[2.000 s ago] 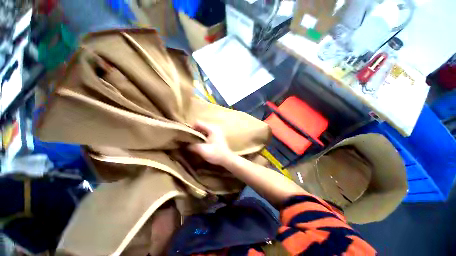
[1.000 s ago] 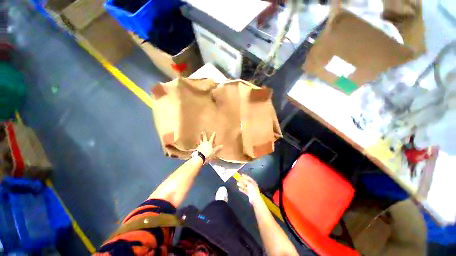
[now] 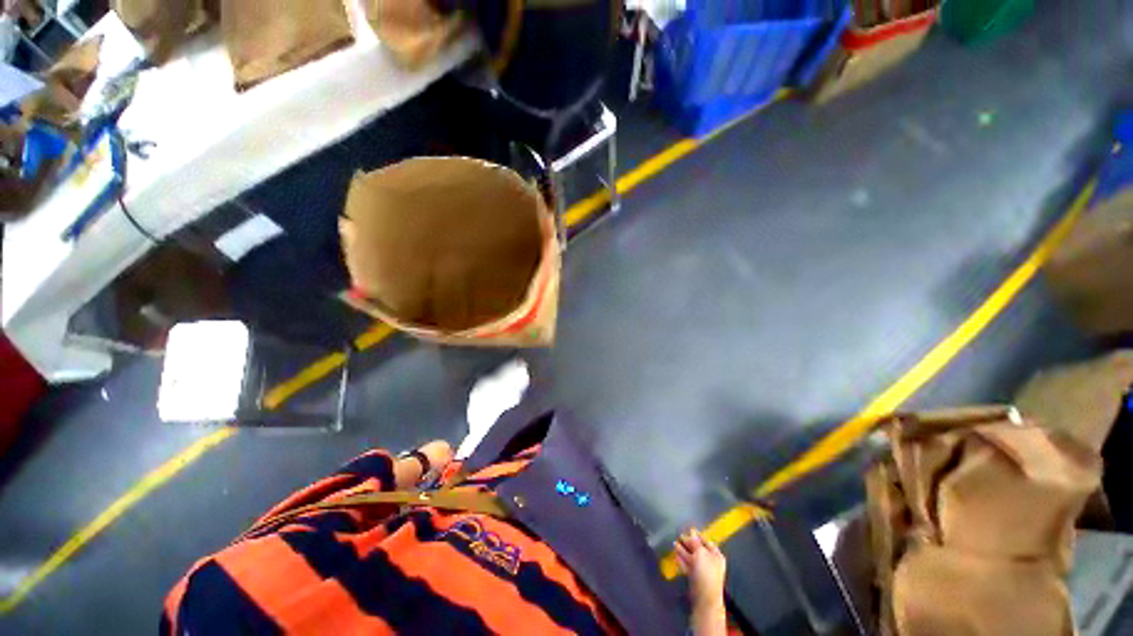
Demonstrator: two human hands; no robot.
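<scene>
A stack of folded tan-brown bag bodies (image 3: 994,528) lies at the lower right, cut off by the picture's bottom edge. A large brown carton (image 3: 447,249) with red tape round its rim stands on the floor ahead, its top open. My right hand (image 3: 702,557) is small at the bottom, left of the bags and apart from them, with nothing visible in it. My left hand (image 3: 431,457) is partly hidden at my waist, with a dark band at the wrist. Its fingers are unclear.
A white-covered table (image 3: 211,137) runs along the upper left, with tan pieces on it. A white stool (image 3: 205,373) stands before it. Blue crates (image 3: 746,62) stand at the top. Yellow lines (image 3: 932,373) edge the grey floor. A blurred white shape is near my feet.
Both hands have come away from the tan bag bodies, which now lie at the lower right. My view has turned towards the white-covered table and the carton.
</scene>
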